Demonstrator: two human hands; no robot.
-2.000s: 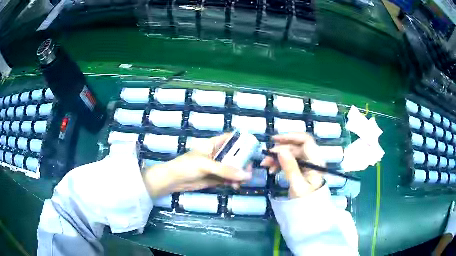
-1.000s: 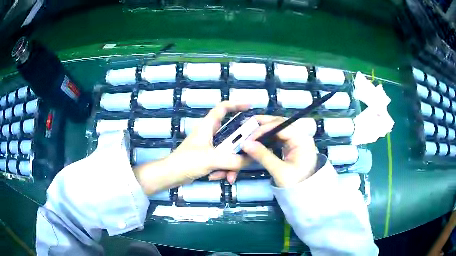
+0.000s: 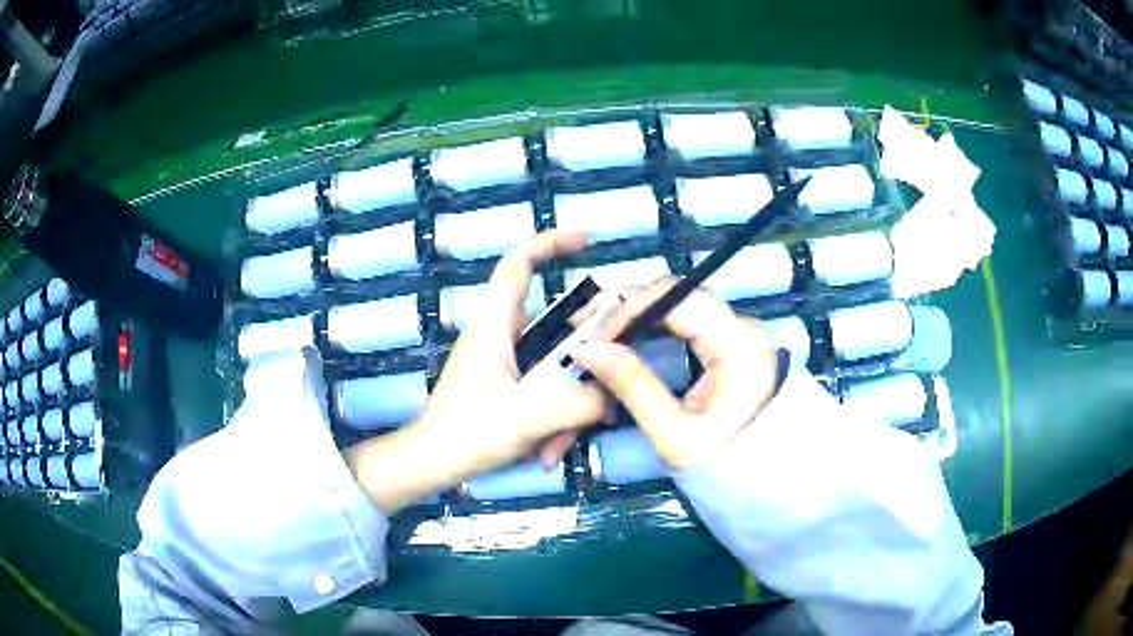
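My left hand (image 3: 503,373) holds a small white unit (image 3: 594,326) with a dark end piece (image 3: 555,326) facing up and left, above the tray. My right hand (image 3: 696,373) grips a long thin black tool (image 3: 721,255) like a pen, its far end pointing up and right. The right fingertips are at the unit's face, partly covering it and its small dark slot. Whether the tool's near end touches the unit is hidden by the fingers.
A clear blister tray (image 3: 497,528) with rows of white units lies under my hands. A black heat gun (image 3: 112,255) is at the left, by another tray of white units (image 3: 50,385). Crumpled white paper (image 3: 938,205) lies right of the main tray. More units (image 3: 1078,186) stand far right.
The view has shifted and tilted, so the trays sit differently. My right hand has come in against the unit from its right, and the black tool now points up and right instead of down and right.
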